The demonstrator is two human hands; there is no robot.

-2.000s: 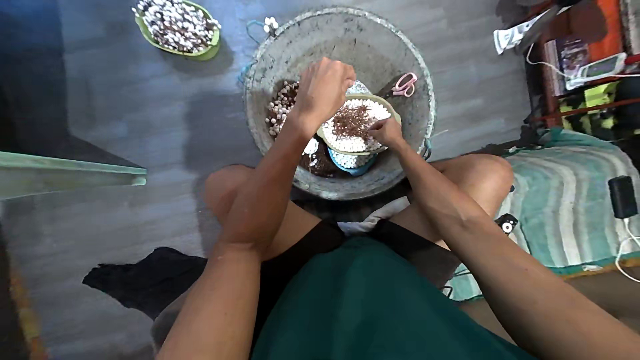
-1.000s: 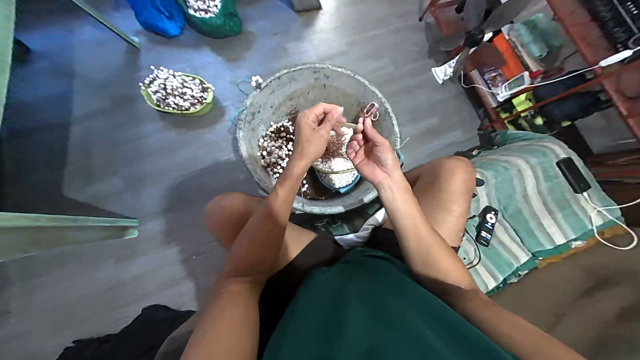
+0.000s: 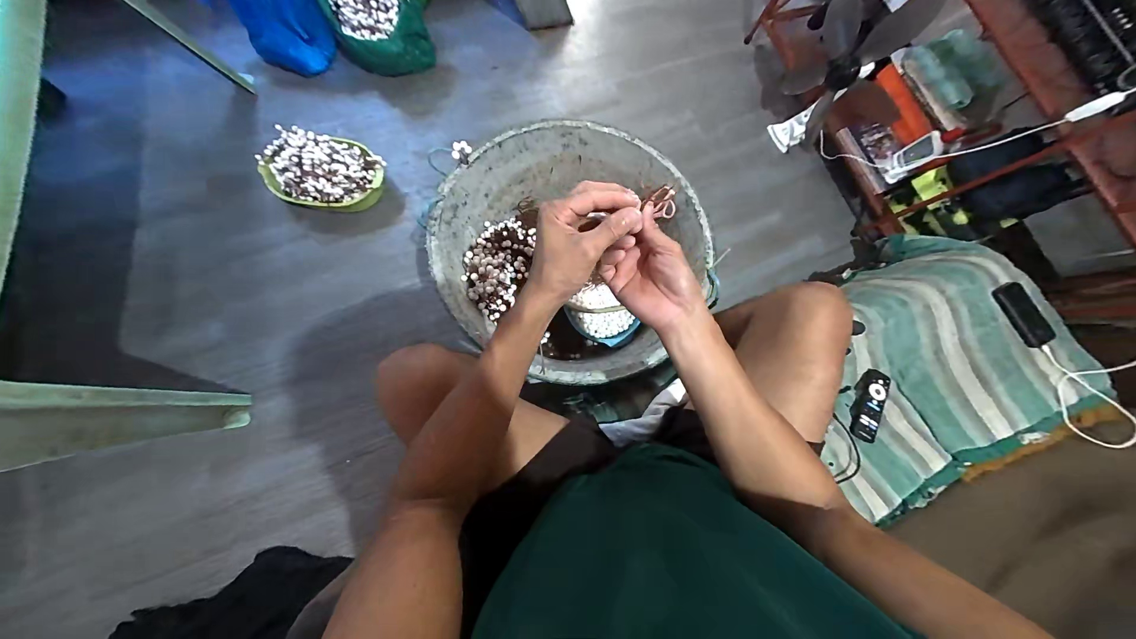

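Observation:
My left hand (image 3: 581, 235) and my right hand (image 3: 655, 275) meet fingertip to fingertip above a large round grey tub (image 3: 568, 133). Something very small seems pinched between them, too small to make out. Below my hands, inside the tub, sits a container of small white pieces (image 3: 603, 319) with a blue base, partly hidden by my right hand. A pile of white-tipped brown pieces (image 3: 497, 266) lies at the tub's left side. Pink-handled scissors (image 3: 660, 202) show just beyond my right fingertips, their blades hidden.
A green basin (image 3: 359, 201) heaped with white-tipped pieces stands on the floor at left. Green (image 3: 404, 53) and blue (image 3: 293, 40) bags lie at the top. At right are a striped cloth (image 3: 941, 355) with a remote control (image 3: 870, 406), a fan (image 3: 843, 71) and a reddish shelf (image 3: 1078, 146).
Two seconds ago my hands were apart, the right one at the white pieces in the container; now they are together above the tub. The view has shifted, showing more floor.

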